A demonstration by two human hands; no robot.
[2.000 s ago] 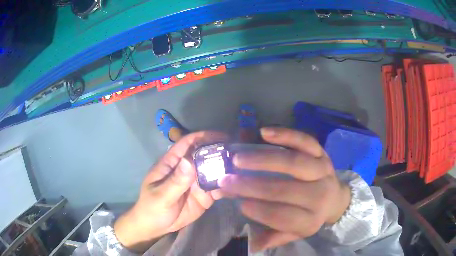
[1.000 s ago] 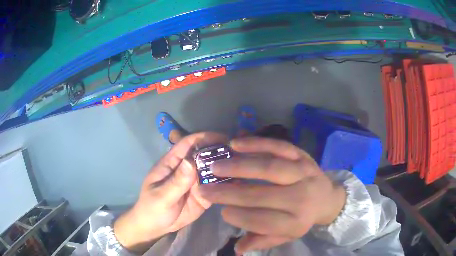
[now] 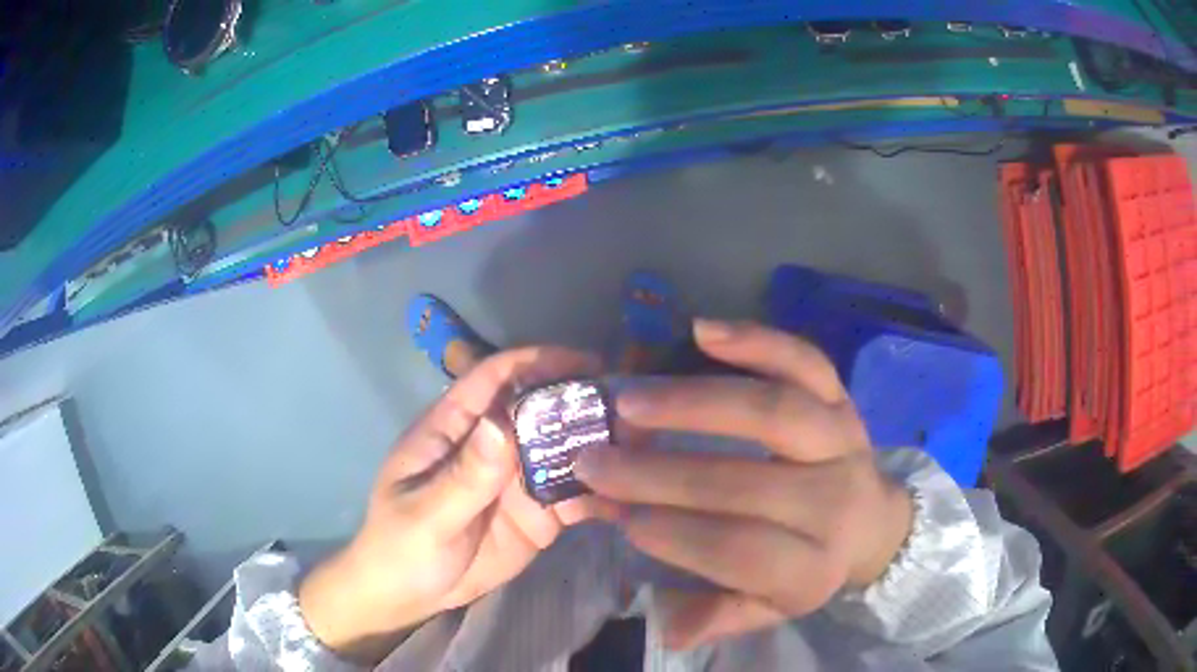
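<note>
A square smartwatch (image 3: 565,440) with a lit screen of text lines is held upright in front of me. My left hand (image 3: 440,505) grips it by its left and lower edges, thumb at the left side. My right hand (image 3: 755,486) is at its right side, with fingers spread apart and fingertips at the right edge of the screen. The back of the watch is hidden. Whether the right fingertips touch the screen is hard to tell.
A blue rack with green-matted shelves (image 3: 656,82) spans the top, holding square watches (image 3: 410,127) and black cables. Orange trays (image 3: 499,210) of lit watches sit below. A blue stool (image 3: 919,400) and upright orange compartment trays (image 3: 1155,309) stand right. Metal frames (image 3: 99,591) are lower left.
The watch screen went from a bright white glow to a dark list with text. My right fingers moved in over the screen, then back to its right edge. My left hand kept its hold.
</note>
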